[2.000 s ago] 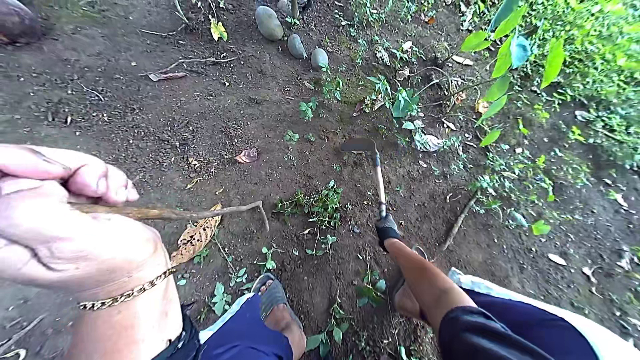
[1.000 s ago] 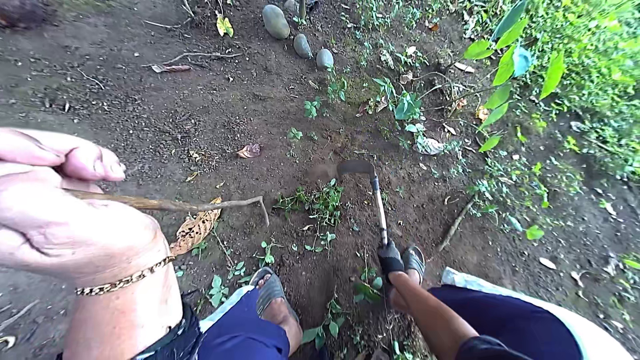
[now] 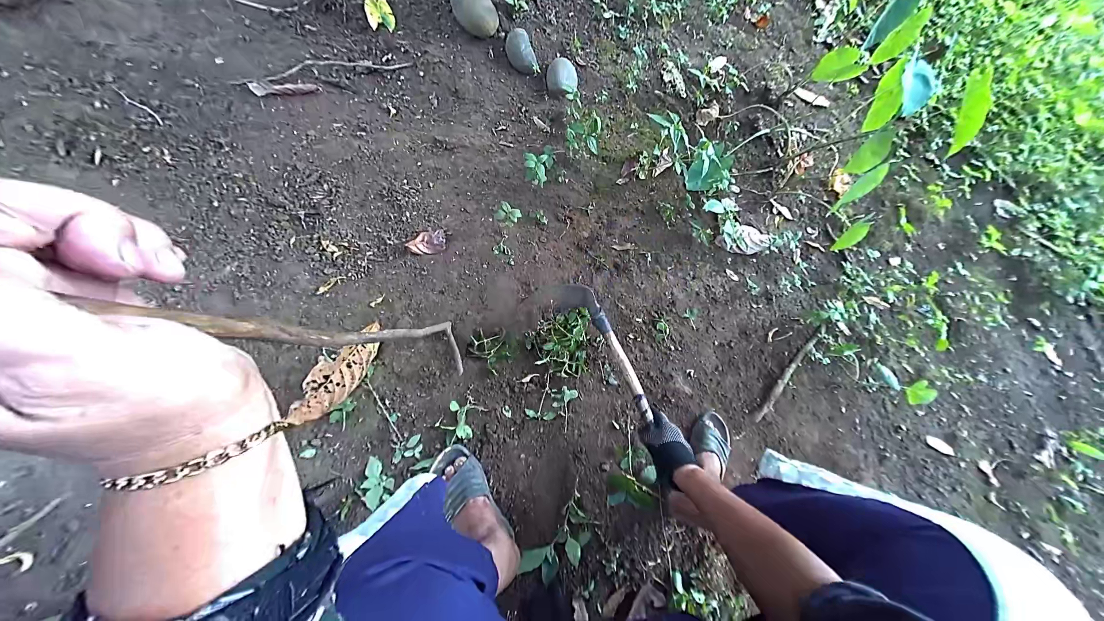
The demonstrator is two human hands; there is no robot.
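Note:
My left hand (image 3: 112, 345), bare with a chain bracelet at the wrist, is closed around a thin wooden stick (image 3: 285, 331). The stick's hooked tip points right, above the soil. In a dark glove, my right hand (image 3: 668, 444) grips the pale handle of a curved-blade sickle (image 3: 623, 358). Its dark blade, partly blurred, lies at the upper edge of a small clump of green weeds (image 3: 565, 342). More small weeds (image 3: 490, 348) grow just left of that clump. A brown spotted dry leaf (image 3: 332, 384) shows below the stick.
My sandalled feet (image 3: 470, 487) stand on bare dark soil. Several rounded stones (image 3: 522, 50) lie at the top. A leafy sapling (image 3: 888, 95) and dense greenery are at the upper right. A short fallen stick (image 3: 787, 375) rests right of the sickle.
The sickle blade has moved down to the weed clump, from bare soil above it. The weeds look more bunched together. My left hand still holds the stick in much the same place.

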